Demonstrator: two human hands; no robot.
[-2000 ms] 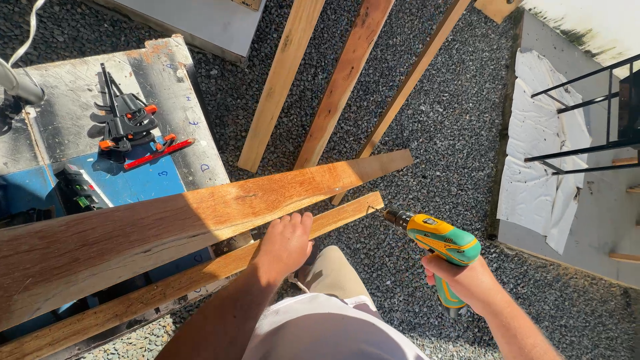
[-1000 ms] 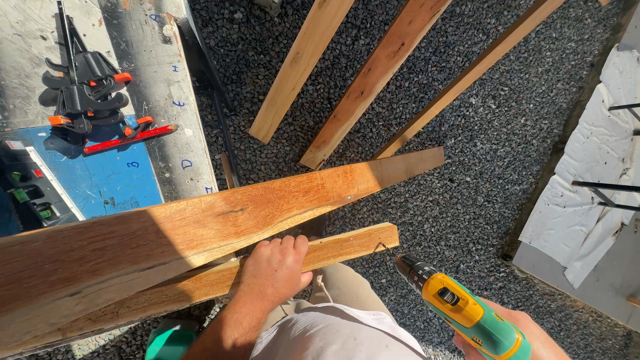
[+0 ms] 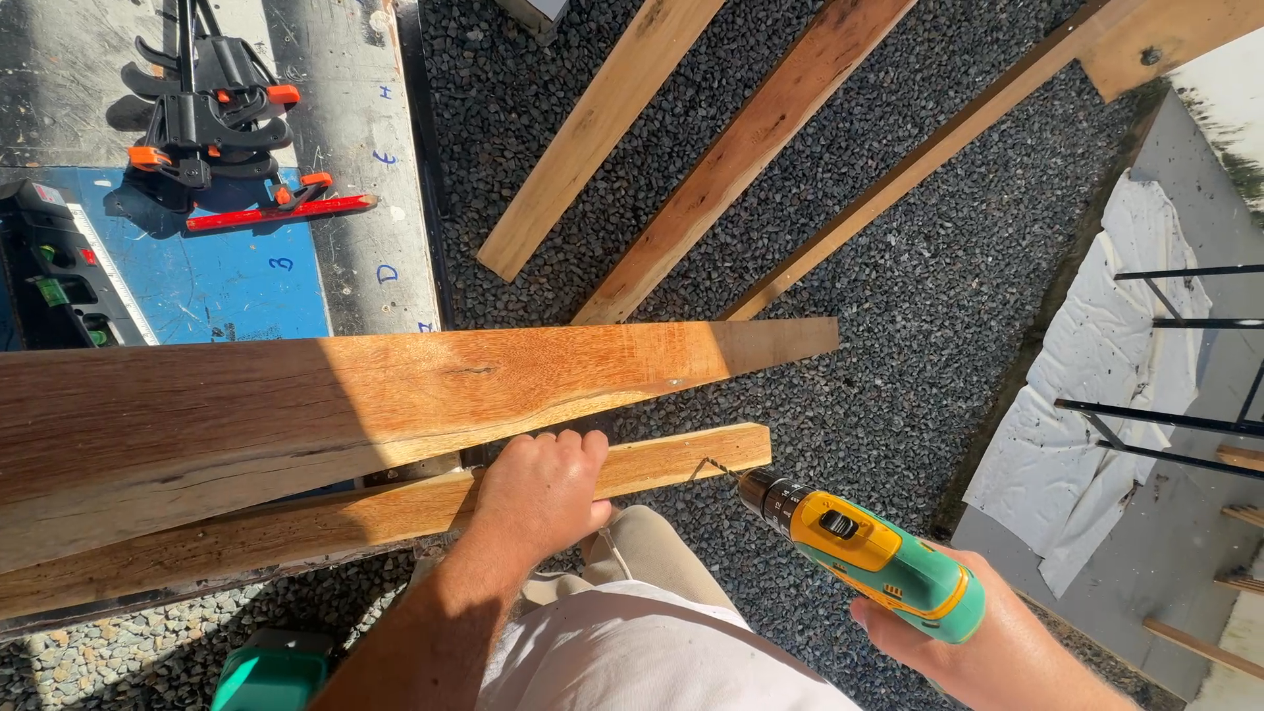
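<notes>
My left hand [image 3: 548, 494] is closed around a narrow wooden board [image 3: 681, 459], its thumb showing at the lower edge. In my right hand [image 3: 973, 627] is a green and yellow cordless drill [image 3: 869, 553], gripped by the handle. A twist drill bit [image 3: 721, 464] in its chuck lies over the narrow board near the far end; whether the tip touches the wood I cannot tell. Just beyond my left hand runs a wider wooden board [image 3: 494, 380] that tapers to the right. Both boards extend left over the worktable, and their ends overhang the gravel.
Black and orange bar clamps [image 3: 212, 118], a red carpenter's pencil [image 3: 281, 212] and a spirit level [image 3: 74, 267] lie on the worktable [image 3: 360, 237]. Several timbers [image 3: 741, 163] stretch away over gravel. A white sheet [image 3: 1106, 365] and black metal bars are at right, a green container [image 3: 272, 676] below left.
The drill in my right hand has moved back toward the narrow board, its bit now over the wood rather than off its end. My left hand keeps its hold on the board.
</notes>
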